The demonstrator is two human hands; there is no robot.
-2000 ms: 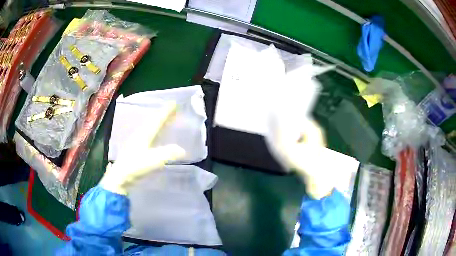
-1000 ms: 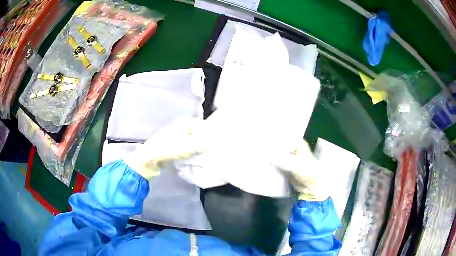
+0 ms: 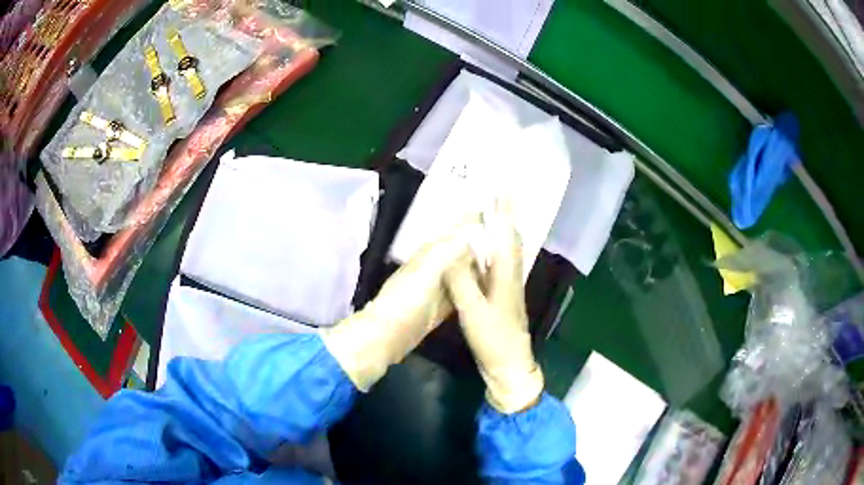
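A white flat tablet unit (image 3: 507,156) with small dark marks near its left edge lies slanted over a white sheet (image 3: 595,204) on a black foam tray (image 3: 403,189). My left hand (image 3: 407,303) and my right hand (image 3: 497,327), both in cream gloves, meet at the unit's lower part. Their fingertips overlap, and whether they grip it is unclear. Left of them, two white sheets (image 3: 279,237) cover another black tray, of which only thin dark edges show.
A bagged tray with yellow-strapped watches (image 3: 123,137) lies left. A long white strip (image 3: 606,422), crumpled clear plastic (image 3: 782,332) and bagged trays (image 3: 748,445) are right. A blue glove (image 3: 763,175) hangs at upper right. Papers (image 3: 493,24) line the back rail.
The large limp white sheet between my hands is no longer spread there. My hands have come together over the unit, which is now uncovered. The view has turned and shifted.
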